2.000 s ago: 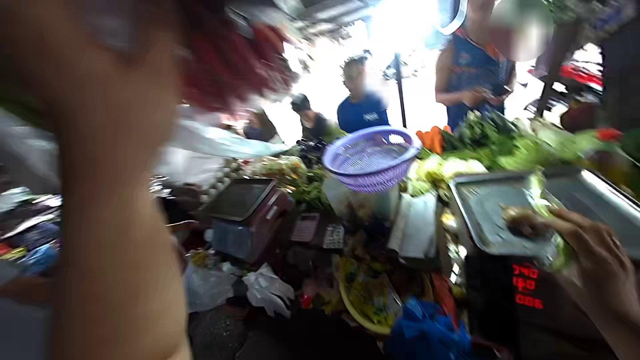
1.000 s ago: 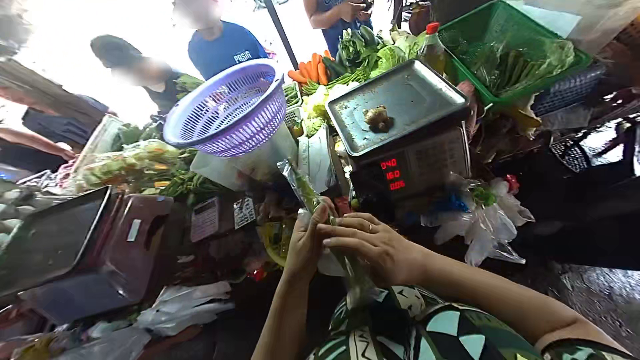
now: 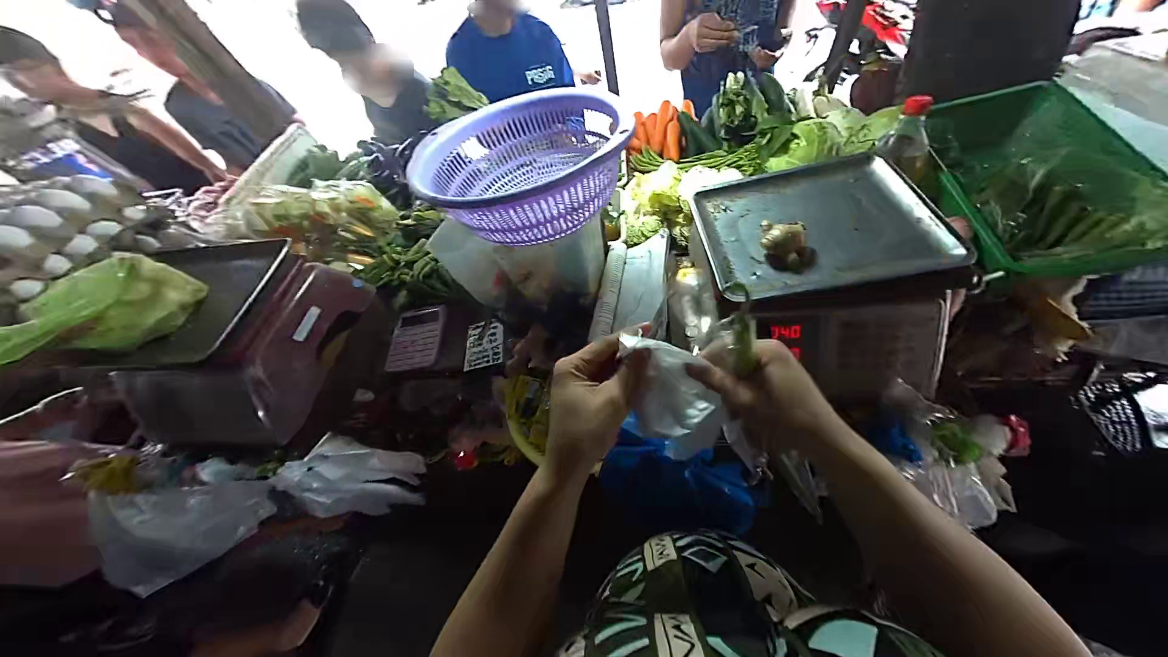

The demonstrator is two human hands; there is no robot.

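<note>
My left hand (image 3: pixel 593 392) pinches the rim of a small white plastic bag (image 3: pixel 677 392) in front of my chest. My right hand (image 3: pixel 776 392) touches the bag's other side and also grips a slim green vegetable in clear wrap (image 3: pixel 743 342), which points upward. Just beyond my right hand, a piece of ginger (image 3: pixel 785 242) lies on the metal tray (image 3: pixel 844 265) of a digital scale (image 3: pixel 876 338) with red digits. The purple plastic basket (image 3: pixel 520 205) stands beyond my left hand.
A second scale (image 3: pixel 246 356) stands at left, a bagged cabbage (image 3: pixel 137 301) on it, near eggs (image 3: pixel 55 228). A calculator (image 3: pixel 416 339) lies beside it. Carrots (image 3: pixel 659 132), leafy greens and a green crate (image 3: pixel 1049 182) line the back. A sauce bottle (image 3: pixel 911 151) stands by the crate. Several people are across the stall.
My right hand has left the tray, where it was two seconds ago. One second ago both hands held the wrapped vegetable; now a white bag is between them. A bagged cabbage now shows on the left scale.
</note>
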